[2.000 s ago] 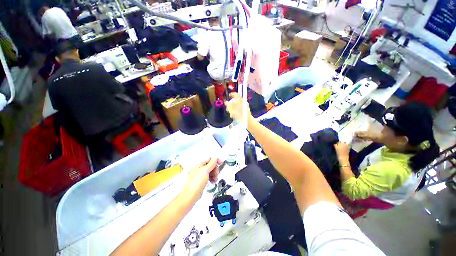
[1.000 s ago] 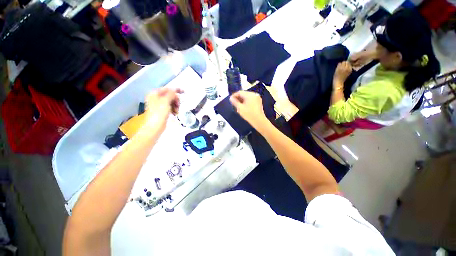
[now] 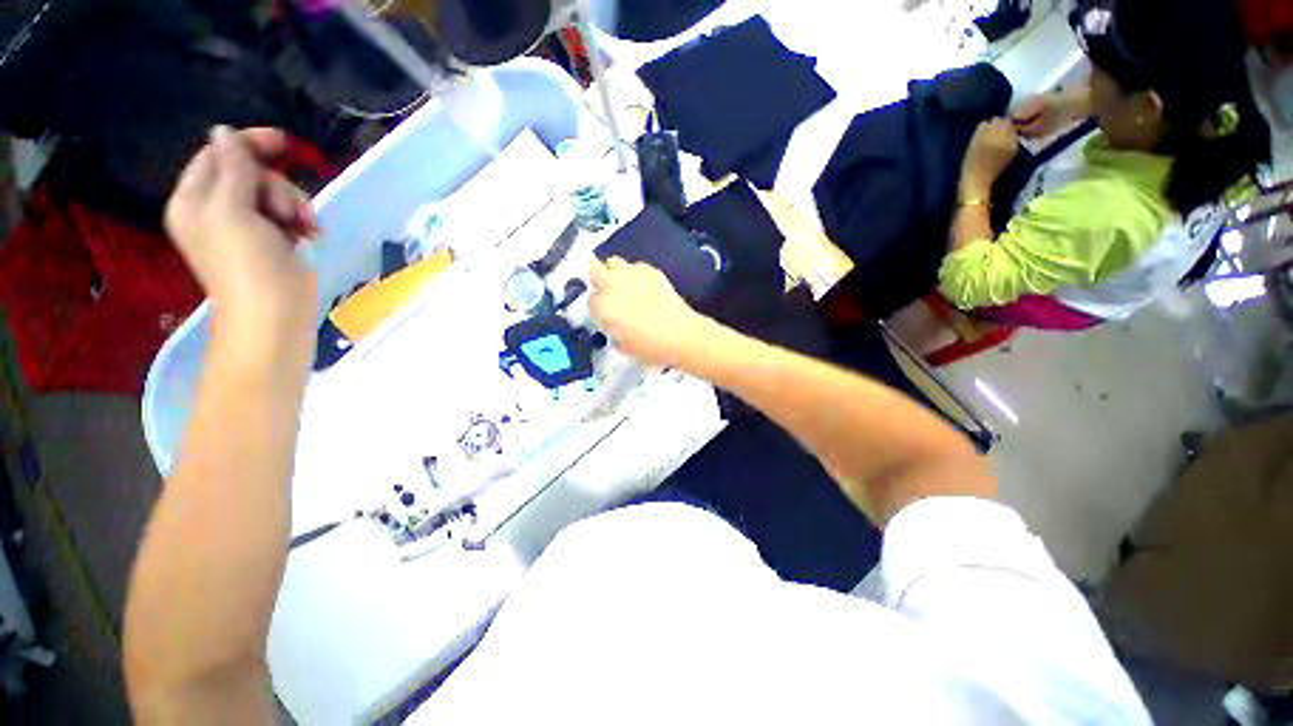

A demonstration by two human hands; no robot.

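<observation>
The white sewing machine head [image 3: 532,447] lies below centre, with round metal parts on its body. My left hand [image 3: 241,220] is raised at the upper left, over the pale-blue bin's far side, its fingers curled together. My right hand [image 3: 631,305] is over the machine head's right end, thumb and fingertips close together, beside the black device with a bright blue face [image 3: 549,352]. No thread can be made out between the fingers of either hand. Dark fabric pieces [image 3: 667,255] lie just beyond my right hand.
The pale-blue bin [image 3: 177,383] holds a yellow-orange item [image 3: 390,298]. Dark thread cones [image 3: 489,21] stand at the top. A clear bottle [image 3: 584,203] stands behind the machine. A red crate [image 3: 99,305] is at left. A person in a yellow-green sleeve [image 3: 1014,263] handles dark cloth at right.
The view has tilted down from the cones and thread stand. My left hand has moved left and up, away from the machine. My right hand has come down from the stand to the machine head.
</observation>
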